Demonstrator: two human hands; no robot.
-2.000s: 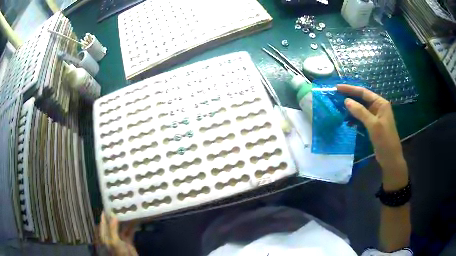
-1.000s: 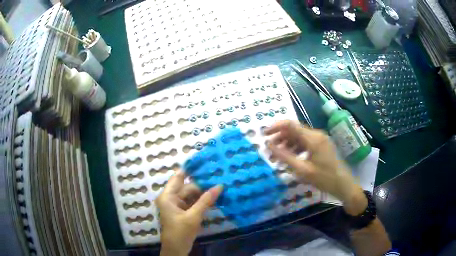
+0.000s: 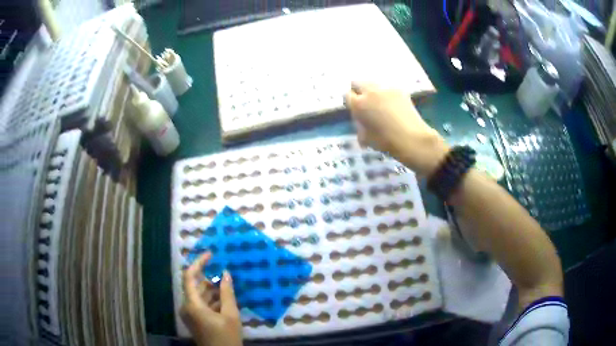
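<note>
A large white slotted tray (image 3: 432,297) lies in front of me, with small silver round pieces in its upper middle and upper right slots. A bright blue see-through sheet (image 3: 253,267) lies slanted over its lower left. My left hand (image 3: 213,304) has thumb and fingers on the sheet's lower left edge, with a small bright spot between them. My right hand (image 3: 378,115) is over the front right of a second white tray stack (image 3: 304,54) behind. Its fingers are curled and blurred, and I cannot tell whether they hold anything.
Stacked trays (image 3: 81,270) stand at the left, beside a white bottle (image 3: 155,125) and a cup of swabs (image 3: 174,73). At the right are a clear blister tray (image 3: 550,172), loose metal parts (image 3: 479,105), a white bottle (image 3: 538,91) and white paper (image 3: 473,280). My right forearm hides things below it.
My right hand has moved up and forward from the near tray to the back tray. My left hand and the blue sheet have shifted left and down over the near tray.
</note>
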